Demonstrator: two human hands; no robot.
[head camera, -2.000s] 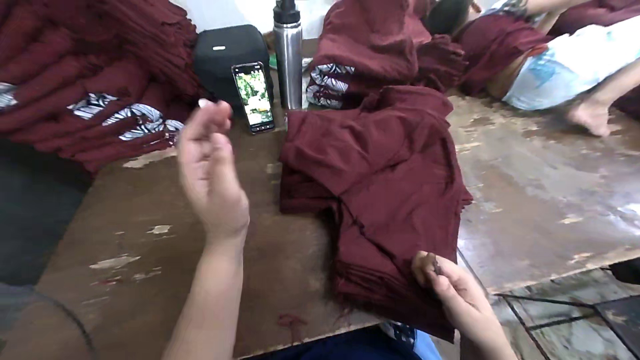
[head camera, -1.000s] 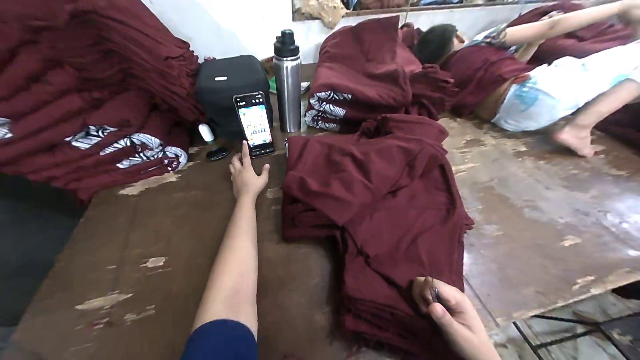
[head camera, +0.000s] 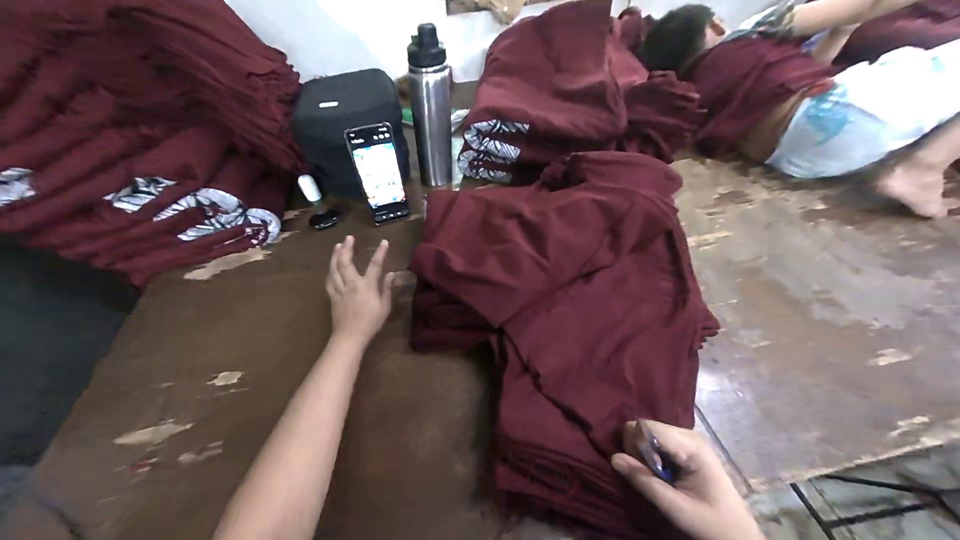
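Note:
My left hand (head camera: 360, 292) is over the wooden table with its fingers apart and nothing in it, just below a smartphone (head camera: 379, 176) that leans upright on a black case (head camera: 349, 127). A stack of maroon fabric garments (head camera: 585, 300) lies at the centre of the table. At the lower end of the stack, my right hand (head camera: 675, 472) is closed around a small dark tool (head camera: 654, 454), mostly hidden by the fingers; its kind I cannot tell. The phone's screen is lit.
A steel water bottle (head camera: 433, 120) stands beside the case. Folded maroon fabric with patterned parts is heaped at left (head camera: 150, 150) and behind the stack (head camera: 551, 82). A small white-capped item (head camera: 309, 189) lies near the phone. A person (head camera: 817, 105) lies on the table at back right.
My left hand was raised in the air, then touched the phone's lower part, and has now drawn back toward me. The phone's screen shows something different. My right hand has stayed by the stack.

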